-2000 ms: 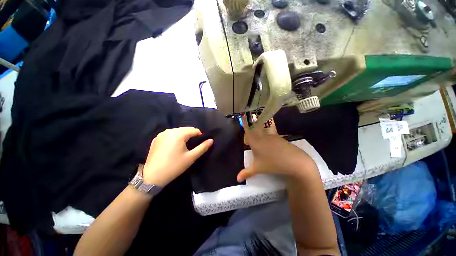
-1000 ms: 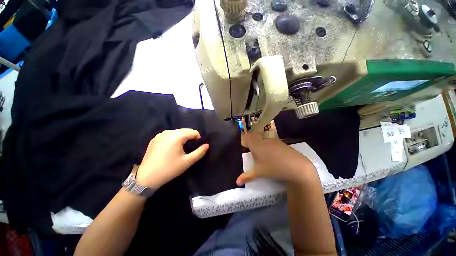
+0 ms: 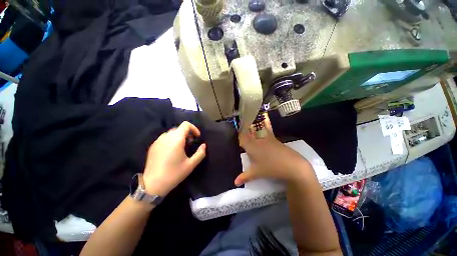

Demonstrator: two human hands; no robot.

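Note:
A large black garment point(image 3: 100, 155) lies on the white table left of the sewing machine point(image 3: 280, 40), its right edge at the needle area point(image 3: 235, 121). My left hand point(image 3: 171, 157), with a metal watch at the wrist, rests on the cloth, thumb and forefinger curled towards each other; whether it pinches cloth is unclear. My right hand point(image 3: 268, 157) lies beside the needle area, fingertips partly hidden under the machine's cream lever, thumb apart near the cloth's right edge. A separate black piece point(image 3: 325, 135) hangs under the machine arm, over the table's front edge.
The machine's green panel point(image 3: 330, 80) with a lit display is at right. A small green-yellow tool point(image 3: 401, 106) and paper labels point(image 3: 393, 127) lie on the table's right end. Below are a lit smartphone point(image 3: 347, 197) and a blue plastic bag point(image 3: 411, 192) in a dark blue crate.
The view has shifted slightly, so the machine head appears further left and higher. Both hands stay in nearly the same places on and beside the cloth. The phone's screen picture differs.

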